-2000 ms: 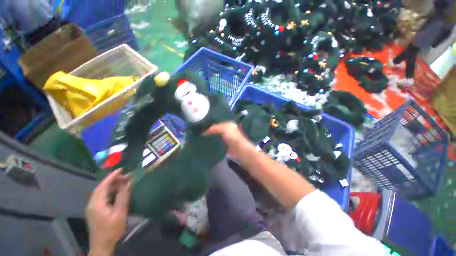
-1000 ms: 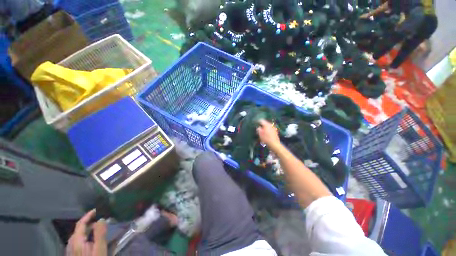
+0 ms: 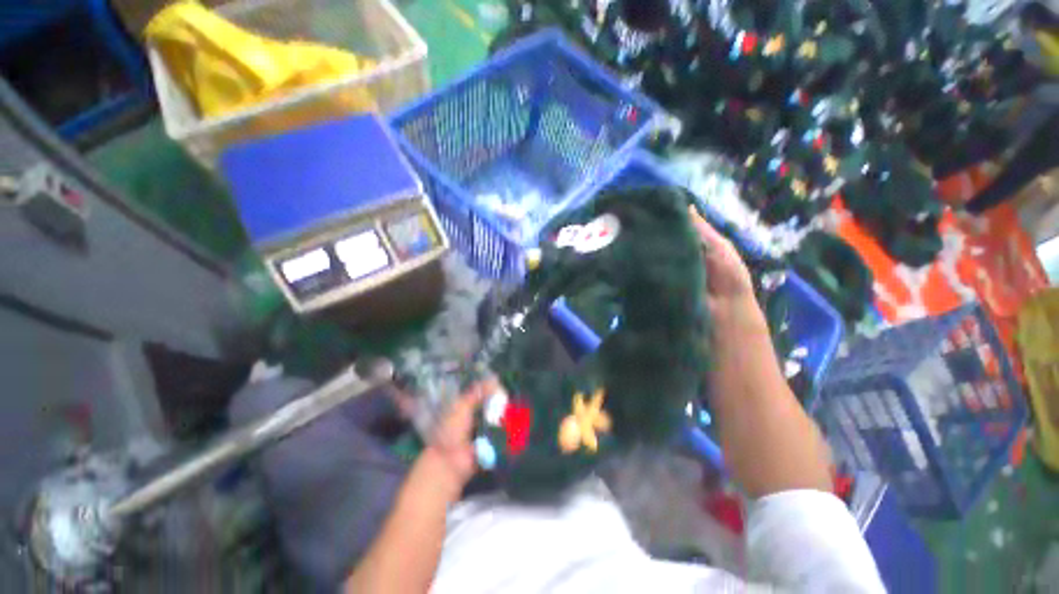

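A dark green plush wreath cover [image 3: 662, 302] is held up over my lap, with its centre hole showing. A white snowman, an orange-yellow gingerbread man and a red-and-white decoration show on it. My left hand [image 3: 459, 435] grips its lower left edge beside the red decoration. My right hand [image 3: 722, 261] grips its upper right side; the fingers are partly hidden behind the cover. The steel filling nozzle [image 3: 250, 441] sticks out bare to the left of my left hand, apart from the cover.
A blue tub [image 3: 813, 325] is partly hidden behind the cover. A blue mesh crate [image 3: 465, 174], weighing scale [image 3: 319, 174] and white basket [image 3: 401, 52] stand ahead. Another mesh crate [image 3: 929, 406] stands right. A wreath heap [image 3: 801, 104] and a partly visible person [image 3: 1022, 139] are beyond.
My right hand has come out of the blue tub with a cover, now held in both hands over my lap. The earlier snowman wreath left my hands. The view has shifted, showing the bare nozzle.
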